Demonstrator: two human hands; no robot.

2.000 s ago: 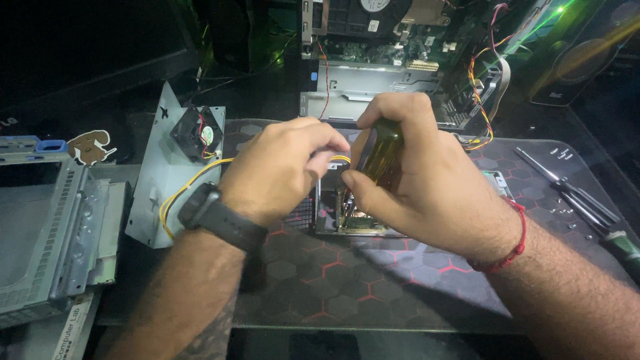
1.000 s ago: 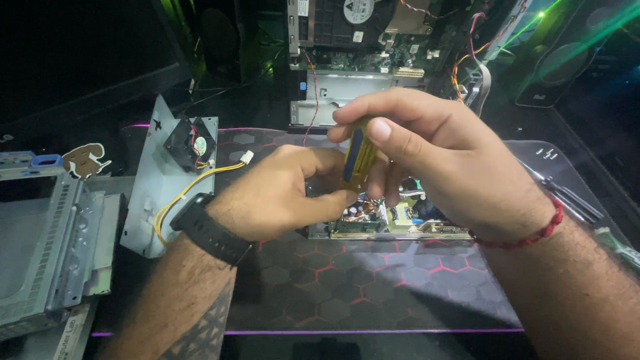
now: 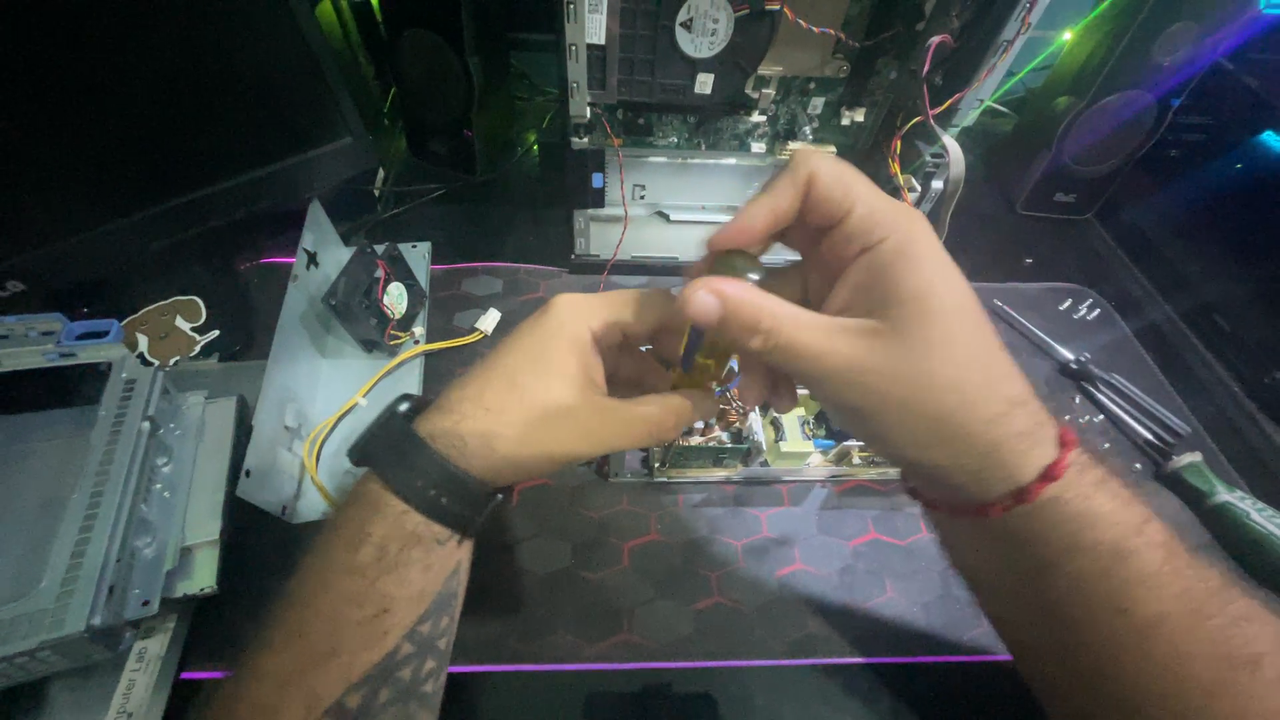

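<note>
My right hand (image 3: 850,310) is closed around the yellow-green translucent handle of a screwdriver (image 3: 738,268), held upright above an open power supply unit (image 3: 790,440). The screwdriver's tip is hidden. My left hand (image 3: 580,375) reaches in from the left, its fingers at the lower part of the handle; whether they grip it I cannot tell. Inside the power supply's metal tray are coils, wires and a pale yellow transformer. Left of my hands stands a bent metal cover (image 3: 290,400) with a small black fan (image 3: 378,295) and yellow wires ending in a white connector (image 3: 488,321).
An open computer chassis (image 3: 680,190) with a blower fan stands at the back. At the right lie a thin screwdriver (image 3: 1040,335), a green-handled screwdriver (image 3: 1220,505) and several small screws (image 3: 1080,308) on the hexagon-patterned mat (image 3: 700,570). A metal drive cage (image 3: 70,500) sits at the left, a speaker (image 3: 1100,140) at the back right.
Two seconds ago the white connector was hidden by my left hand; now it shows on the left. The screwdriver handle has changed its tilt in my right hand.
</note>
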